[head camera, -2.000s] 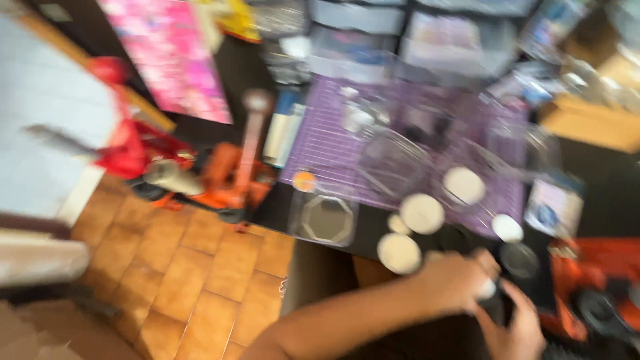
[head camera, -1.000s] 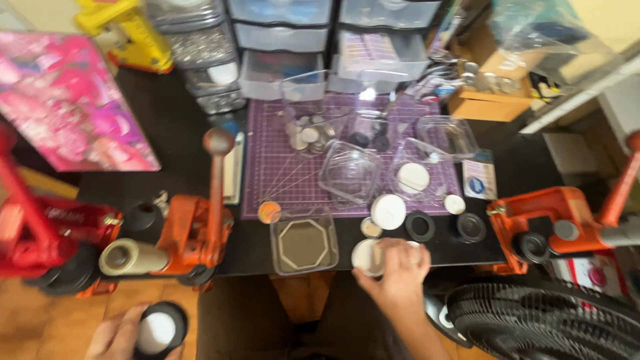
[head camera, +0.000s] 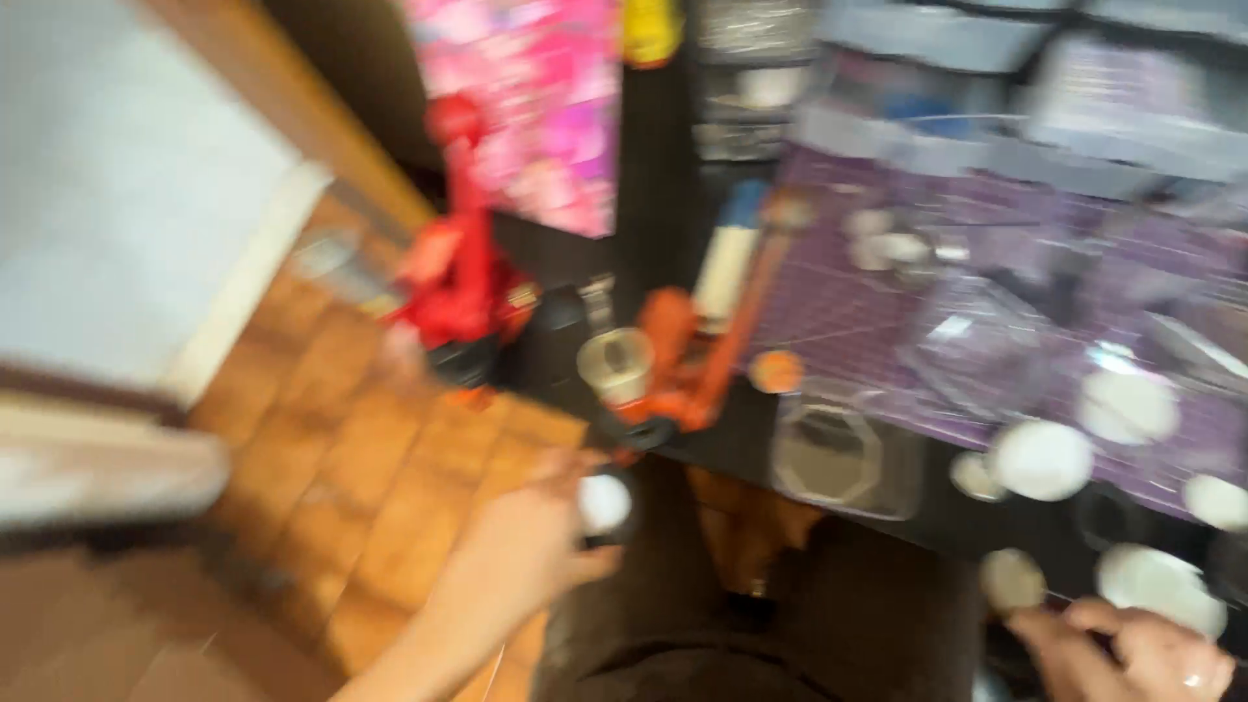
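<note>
My left hand (head camera: pixel 556 526) grips a round black die with a white disc (head camera: pixel 604 503) in it, held over the floor beside my leg, just below the orange hand press (head camera: pixel 682 370). At the lower right, my right hand (head camera: pixel 1121 648) pinches a beige disc (head camera: pixel 1012 581) between its fingertips, near the table's front edge. A large white disc (head camera: pixel 1160 588) is right by that hand. Other white discs (head camera: pixel 1041 459) and a faint black ring (head camera: pixel 1105 514) sit on the table behind. The view is blurred, so the finger contacts are soft.
A red hand press (head camera: pixel 466 283) stands at the table's left end, by a pink patterned panel (head camera: pixel 546 107). A purple cutting mat (head camera: pixel 838 283) carries clear plastic boxes (head camera: pixel 975 341). A clear tray (head camera: pixel 848 453) lies at the front edge, and plastic drawers (head camera: pixel 936 127) stand behind.
The view has swung left since one second ago. My right hand has lifted the beige disc from the table's front edge. My left hand still holds the black die with the white disc.
</note>
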